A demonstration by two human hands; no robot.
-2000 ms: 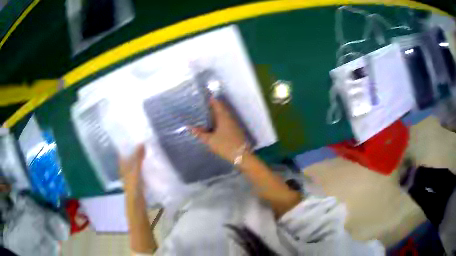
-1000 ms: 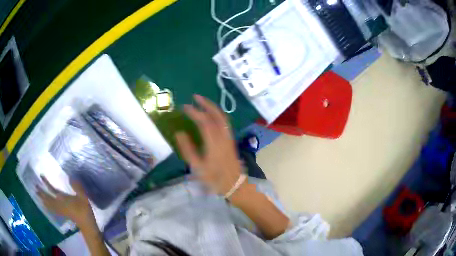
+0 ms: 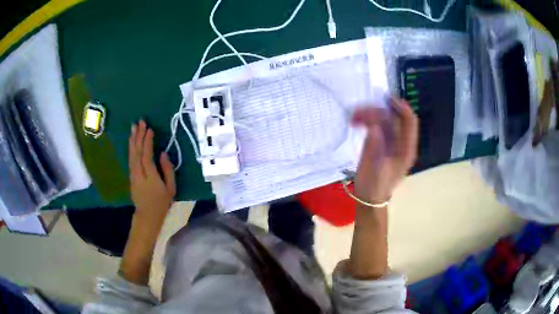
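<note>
My left hand (image 3: 149, 175) lies on the green mat, fingers apart and empty, left of the white power strip (image 3: 219, 132). My right hand (image 3: 387, 144) is blurred over the right edge of the printed record sheet (image 3: 288, 116). Something dark and purplish shows between its fingers; whether it holds a pen cannot be told. A black tablet (image 3: 432, 101) with green menu text lies on bubble wrap (image 3: 463, 67) just right of that hand. The power strip stands on the sheet's left part, with a small black plug in it.
White cables (image 3: 257, 29) loop over the mat behind the sheet. Bagged tablets lie at the left (image 3: 30, 144) and right (image 3: 490, 86). A small square part (image 3: 93, 118) sits on yellowish film (image 3: 92, 159). A red stool (image 3: 331, 203) shows beyond the front edge. Another person's sleeve (image 3: 527, 181) is at right.
The view has swung right to the sheet and tablet. My left hand has left the bagged tablets for the mat. My right hand has moved over the sheet; the pen seen lying there no longer shows.
</note>
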